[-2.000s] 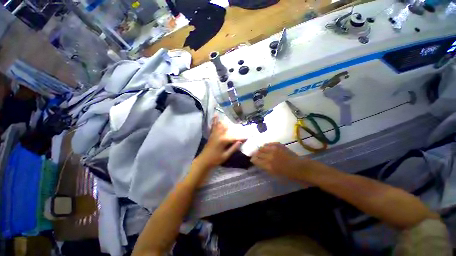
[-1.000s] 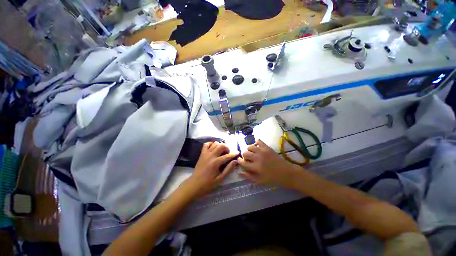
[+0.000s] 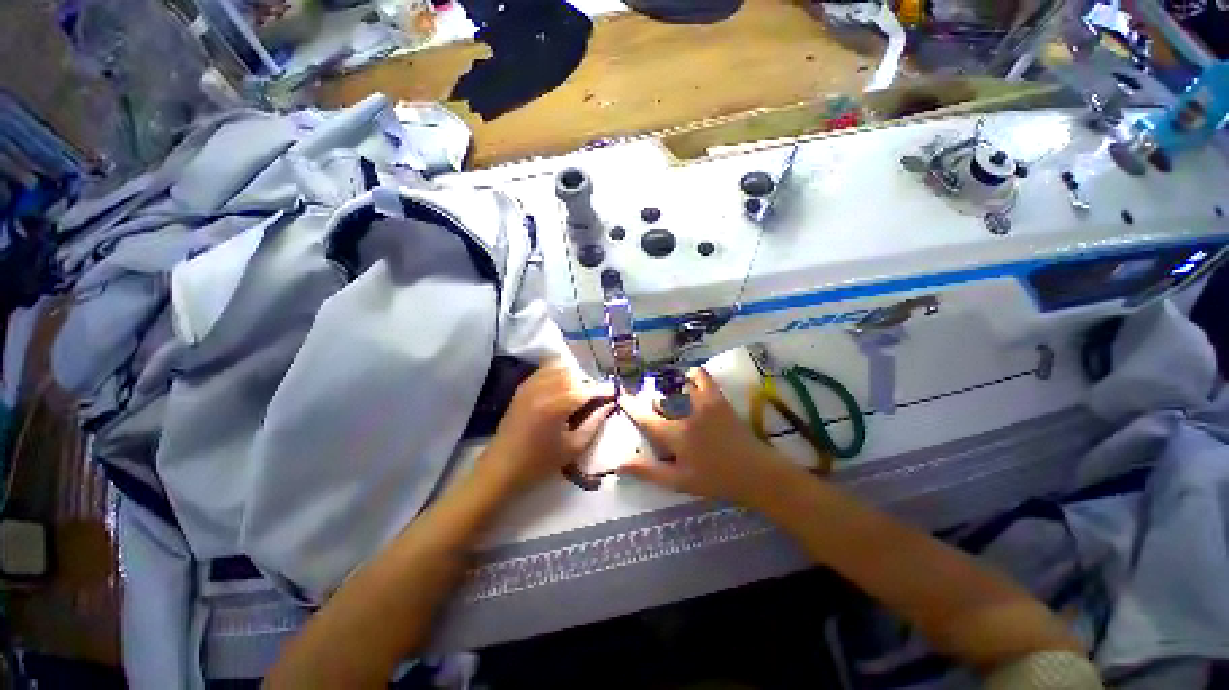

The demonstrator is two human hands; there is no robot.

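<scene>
The light grey garment body (image 3: 364, 391) lies in large folds left of the needle, with a black strip along its upper opening. A black fabric panel (image 3: 497, 394) shows between the grey cloth and my left hand (image 3: 546, 421). My left hand presses and pinches the black cloth just in front of the presser foot (image 3: 627, 378). My right hand (image 3: 694, 438) is beside it, right of the needle, with its fingertips close to the same cloth edge. A small dark piece of cloth shows below, between the hands. The fingertips are partly lost in the lamp's glare.
Scissors (image 3: 813, 411) with yellow and green loops lie on the machine bed right of my right hand. The white sewing machine head (image 3: 863, 229) runs behind. Black pieces (image 3: 523, 57) lie on the wooden table beyond. More grey and black cloth (image 3: 1159, 499) is heaped at right.
Both hands came together at the needle. The black cloth between them has shifted, and a small dark part now shows below the fingers. The camera view has also moved.
</scene>
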